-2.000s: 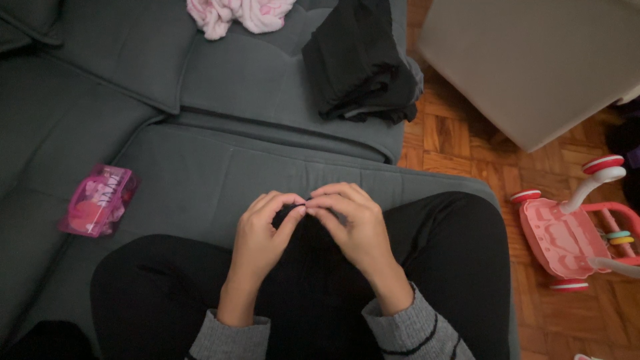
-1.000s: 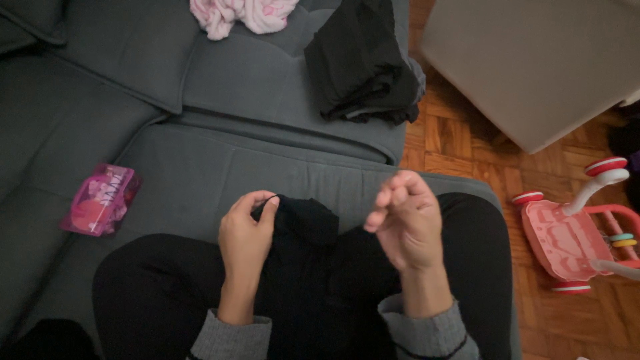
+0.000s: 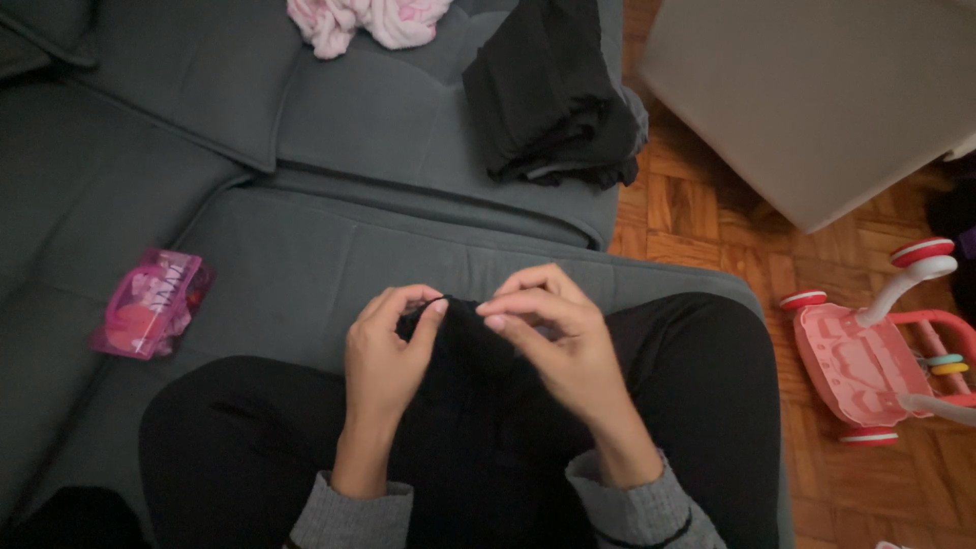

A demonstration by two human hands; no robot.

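Between my hands, over my lap, hangs a black cloth, its outline hard to tell from my black trousers. My left hand pinches the cloth's upper edge between thumb and index finger. Just to the right, my right hand has its thumb and fingertips close together at the cloth's upper right edge; whether they grip it cannot be told.
A stack of folded black clothes lies on the grey sofa, with a pink cloth farther left. A pink translucent case lies at the left. On the parquet floor are a pink wheeled toy and a beige block-like piece of furniture.
My hands were together two seconds ago; then my right hand was apart, raised at the right. It has now come back left beside the cloth, while my left hand still pinches it.
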